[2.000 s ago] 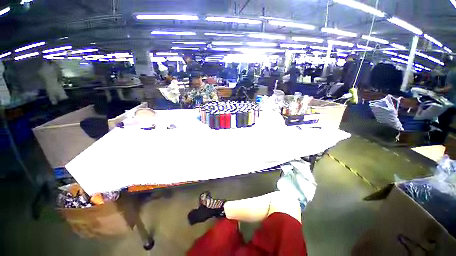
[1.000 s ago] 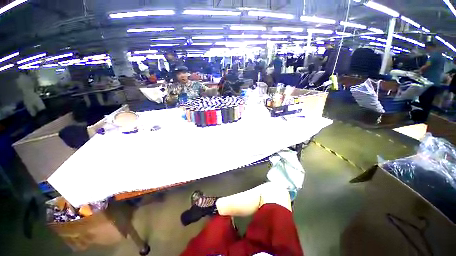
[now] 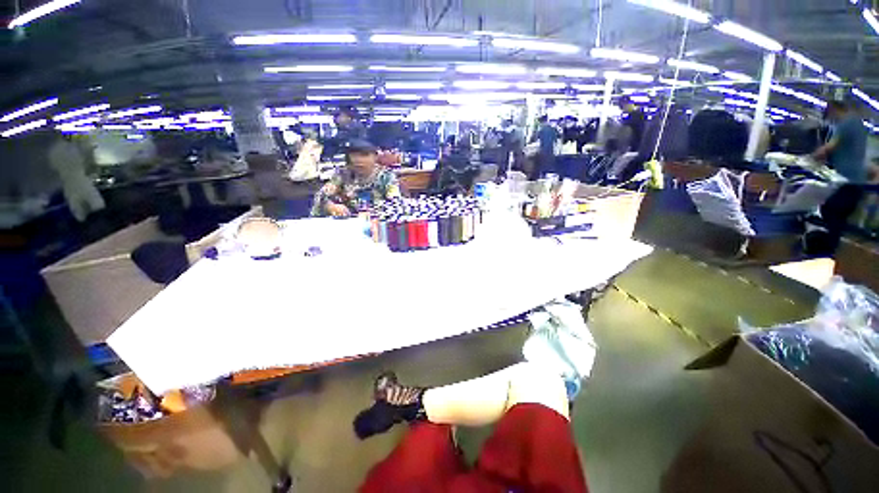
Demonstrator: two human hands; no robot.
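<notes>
Neither of my hands is in view. A white-covered table (image 3: 386,298) lies nearest in front of me. A dense block of thread spools (image 3: 424,223) stands at its far side, with red, grey, brown and dark sides and black-and-white tops. A dark tray with upright items (image 3: 549,214) is to the right of the spools. A tan-rimmed pale disc (image 3: 258,234) is at the far left of the table. A light green cloth (image 3: 561,342) hangs by the table's right edge near my knee.
A person in a patterned top (image 3: 357,183) sits across the table. An open carton (image 3: 106,274) is behind the left end, a low scrap carton (image 3: 173,438) under it. A hanger-marked carton (image 3: 771,414) with clear plastic (image 3: 848,318) is at right. Yellow-black tape (image 3: 660,313) crosses the floor.
The view has shifted slightly between frames. The person across the table held pale cloth earlier; now a hand is at the table edge, and the cloth no longer shows there.
</notes>
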